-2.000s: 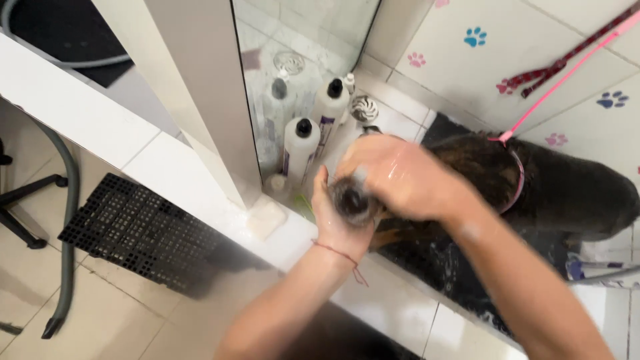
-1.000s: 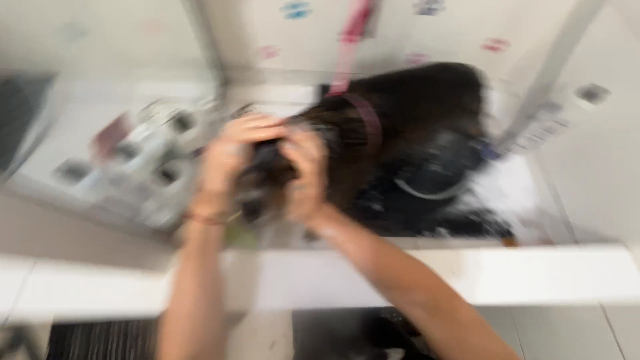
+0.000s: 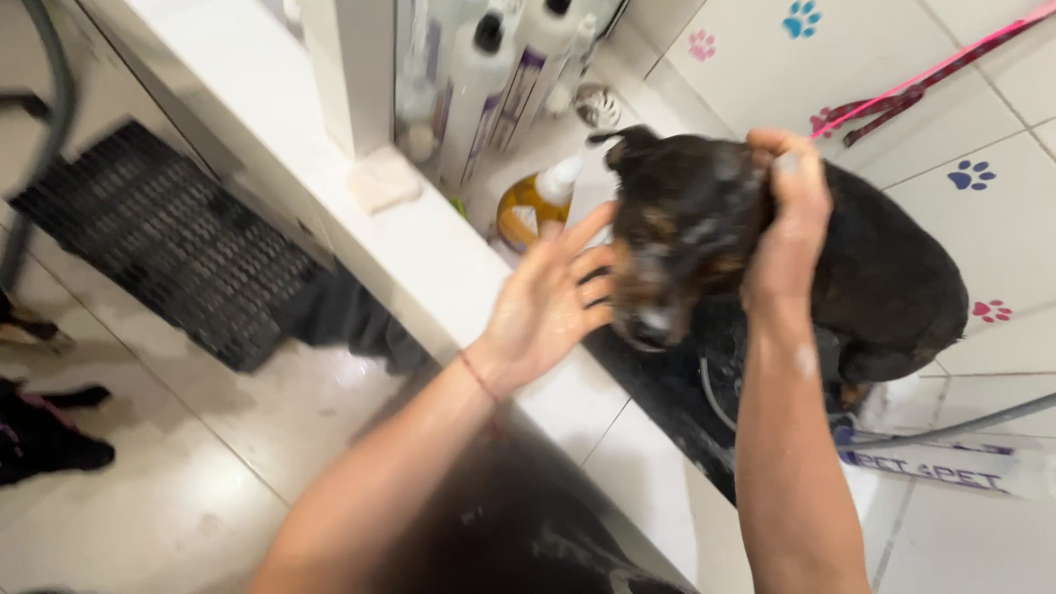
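A wet black-and-tan dog (image 3: pixel 883 264) stands in a tiled tub, with whitish lather on its face and its head lowered toward me. My left hand (image 3: pixel 553 305) is beside its muzzle, palm up with the fingers spread, close to or touching the cheek; contact is hard to tell. My right hand (image 3: pixel 788 223) lies curved against the side of its head and neck, behind the ear, with some foam on the skin. A pink lead (image 3: pixel 932 74) runs from behind that hand up to the right. Blur softens the dog's face.
White bottles (image 3: pixel 478 91) and an amber bottle (image 3: pixel 528 210) stand in the tub corner by a drain cover (image 3: pixel 597 105). A soap-like block (image 3: pixel 384 179) sits on the tub ledge (image 3: pixel 462 272). A grey hose (image 3: pixel 965 425) crosses at right. Another dog (image 3: pixel 49 433) and a black mat (image 3: pixel 173 239) are on the floor.
My hands were close together around the dog's muzzle two seconds ago; now they are apart, the left spread by the muzzle, the right behind the ear. The view has swung considerably.
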